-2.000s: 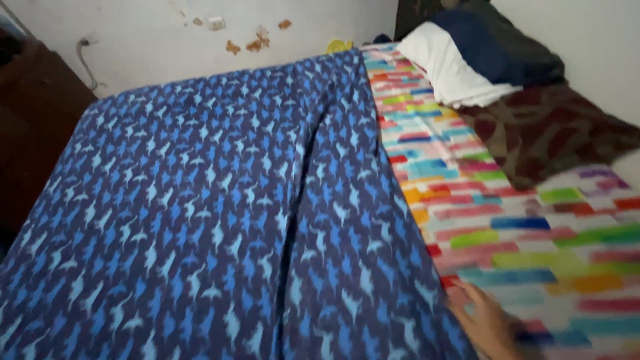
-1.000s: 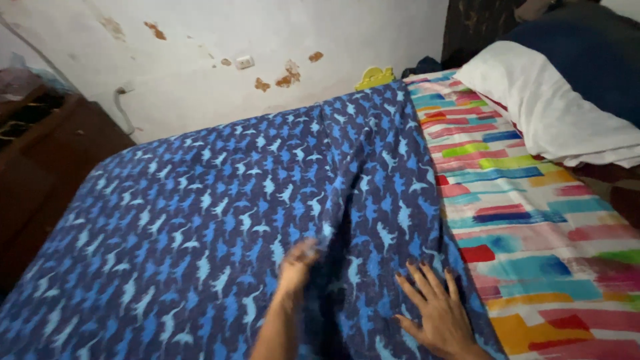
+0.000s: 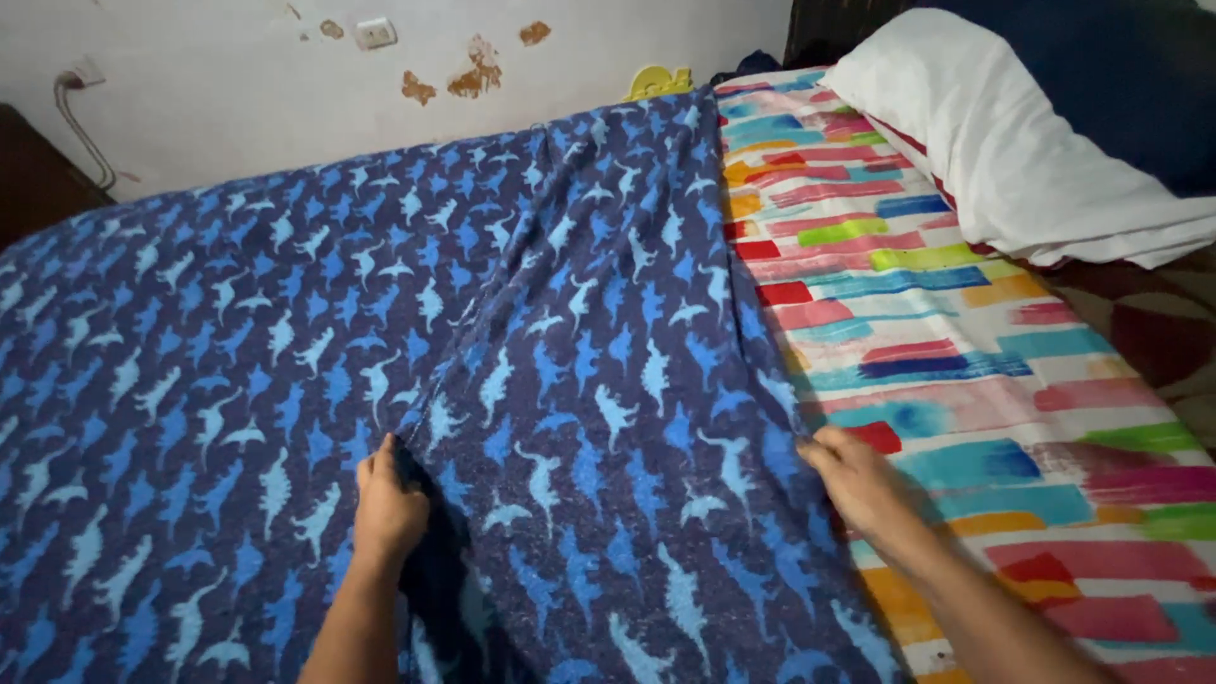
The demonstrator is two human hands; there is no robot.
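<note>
A navy blanket with a blue dinosaur print (image 3: 589, 380) covers the left and middle of the bed. My left hand (image 3: 389, 503) pinches a raised fold of it near the middle, with a dark shadow below the fold. At the blanket's right edge, my right hand (image 3: 850, 475) has its fingers closed on the cloth. Beside that edge lies a bedsheet with multicolored brush-stroke stripes (image 3: 912, 313), uncovered on the right part of the bed.
A white cloth or pillow (image 3: 1007, 142) lies at the upper right, against a dark blue bundle (image 3: 1130, 85). Behind the bed stands a wall with peeling paint and a socket (image 3: 376, 34). A yellow object (image 3: 658, 83) shows at the bed's far edge. Dark furniture (image 3: 38, 180) is at left.
My left hand has come into view and now holds the fold. My right hand, flat with spread fingers on the blanket one second ago, has moved to its right edge and closed on it.
</note>
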